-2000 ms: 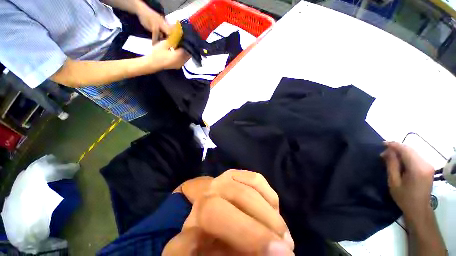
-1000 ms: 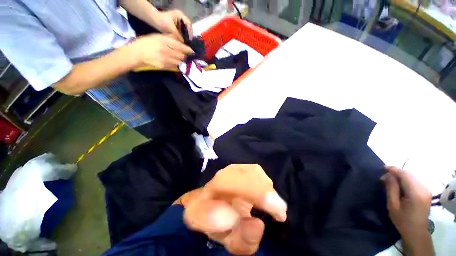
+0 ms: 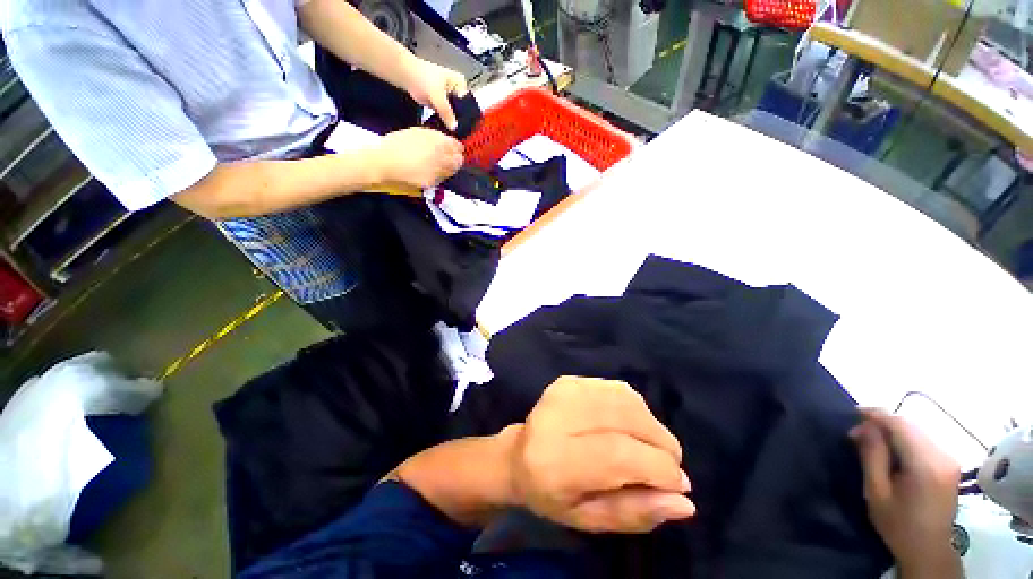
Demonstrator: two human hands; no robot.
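The black garment panel lies spread and wrinkled on the white table and reaches down to the lap. My right hand pinches the panel's right edge between thumb and fingers, beside the machine. My left hand is curled with its fingers closed, above the panel's lower left part and close to the camera. I see nothing held in it, though its palm is hidden. The machine head shows only partly at the right rim. Its needle area cannot be made out.
A second person stands at the left and handles a small dark piece. A red basket with white and dark pieces stands by the table's left corner. Black pieces hang left of the lap. A white bundle is at the lower left.
The view has tilted up, so things sit lower in it. My left hand has turned, with its fingers now folded together. My right hand still pinches the panel edge. The second person's hands have moved.
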